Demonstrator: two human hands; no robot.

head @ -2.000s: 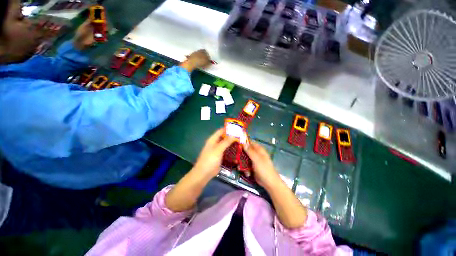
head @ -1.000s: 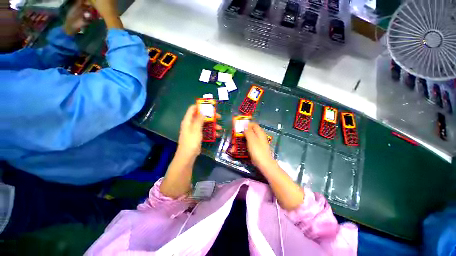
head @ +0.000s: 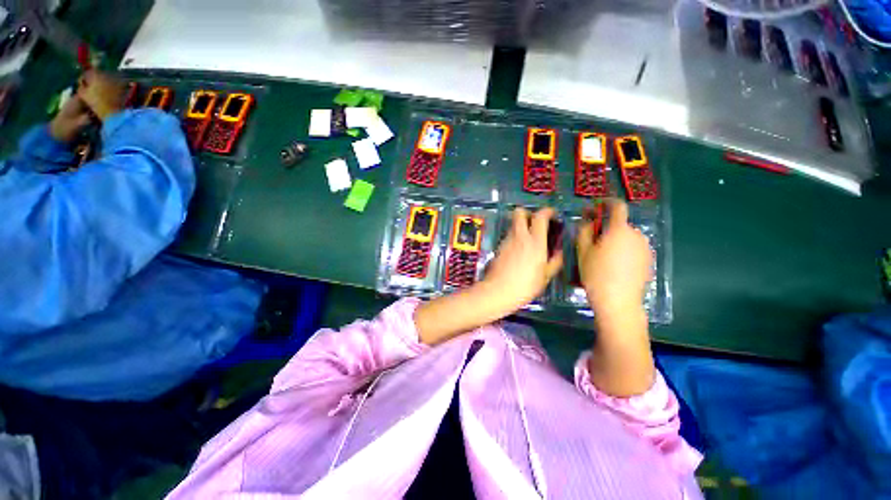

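Note:
The clear blister tray (head: pixel 488 186) lies flat on the green mat. Its back row holds a phone with a lit screen (head: pixel 429 153) at left and several phones (head: pixel 591 164) at right. Its front row holds two phones (head: pixel 420 241) at left. My left hand (head: pixel 525 256) is over the front row and grips a phone, of which only a dark edge (head: pixel 556 237) shows. My right hand (head: pixel 614 256) is beside it, fingers down on a mostly hidden phone with a little red (head: pixel 599 217) showing.
White squares (head: pixel 365 152), green squares (head: pixel 359 195) and a small black item (head: pixel 293 153) lie left of the tray. A neighbour in a blue smock (head: pixel 107 210) works at left beside more phones (head: pixel 229 123). A red stick (head: pixel 758 161) lies at right. Stacked trays (head: pixel 420 18) stand beyond.
Both hands have moved right, from the tray's left side to its right front pockets. Two phones now show in the left front pockets. The view has shifted, and the neighbour's arm has moved left.

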